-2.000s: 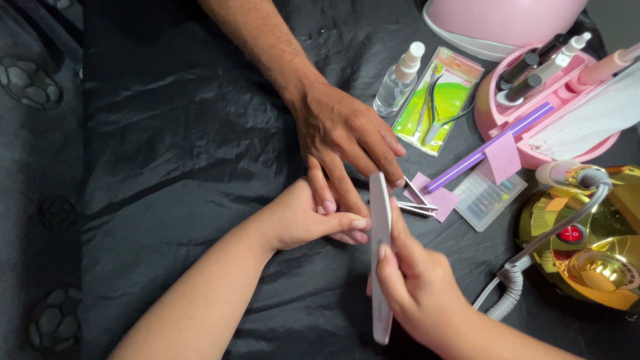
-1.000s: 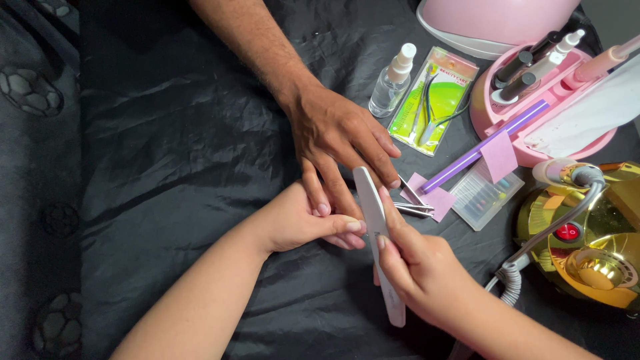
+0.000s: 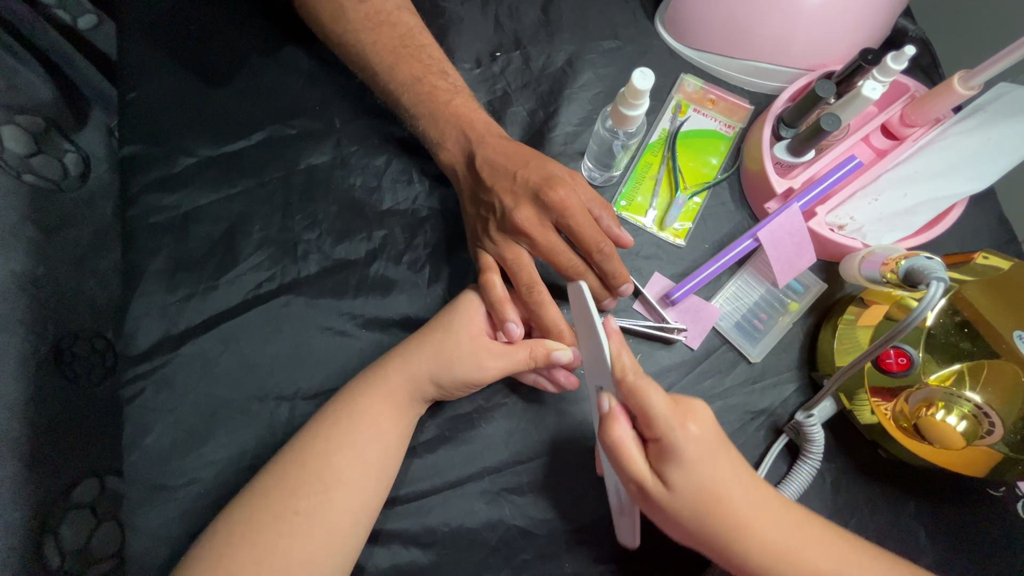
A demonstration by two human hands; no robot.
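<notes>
Another person's hand point(image 3: 536, 208) reaches in from the top, palm down, fingers spread. My left hand point(image 3: 480, 348) grips one of its fingers near the tip, thumb on top and my other fingers beneath. Between the thumb and fingers of my right hand point(image 3: 664, 448) is a white nail file point(image 3: 612, 448), tilted nearly upright in the view. Its upper end is beside the held fingertip; whether it touches the nail I cannot tell. Metal nail clippers point(image 3: 652, 328) and a thin metal tool lie just beyond the file, partly over a pink paper square point(image 3: 696, 316).
Right of the hands are a clear spray bottle point(image 3: 616, 132), packaged cuticle nippers point(image 3: 684, 160), a purple stick point(image 3: 764, 228), a clear case of small bits point(image 3: 768, 308), a pink organizer point(image 3: 756, 160) with bottles, and a gold nail drill unit point(image 3: 872, 408) with coiled cord. A black cover point(image 3: 264, 320) lies beneath.
The file in my right hand has shifted slightly and changed its tilt between frames. My left hand keeps its hold on the other person's finger.
</notes>
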